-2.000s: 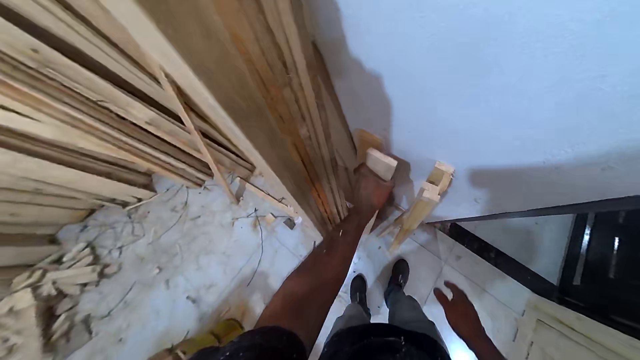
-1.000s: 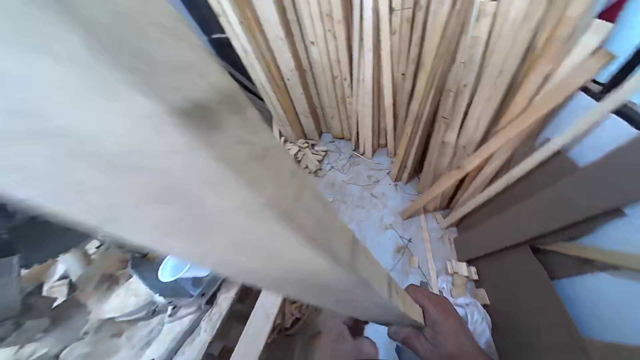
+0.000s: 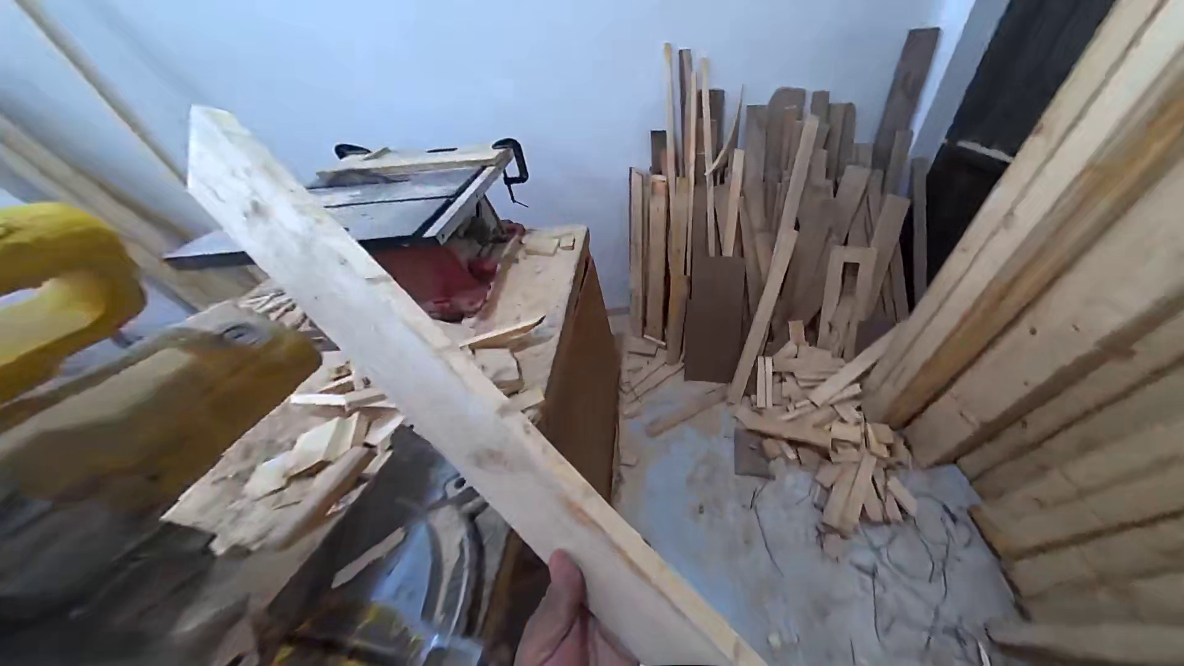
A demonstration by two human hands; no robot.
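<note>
My left hand [image 3: 569, 615], at the bottom centre, holds a long pale wooden board [image 3: 444, 398] from its left side and below. The thumb lies along the near edge; most fingers are hidden. The board slants from the bottom right up to the upper left, its far end raised in front of a table saw [image 3: 379, 208]. To the left is a blurred yellow power saw [image 3: 157, 407], seemingly a miter saw, with a curved metal part [image 3: 444, 573] beside the board. My right hand is out of view.
Offcuts [image 3: 324, 444] and sawdust cover the workbench [image 3: 564, 305]. Upright wood strips [image 3: 786, 203] lean against the back wall, above a scrap pile [image 3: 851, 444] on the floor. Large boards [image 3: 1045, 305] stand at the right.
The view has swung from the floor and stacked lumber to the workbench. One second ago both hands were near the board's lower end; now only my left hand shows on it.
</note>
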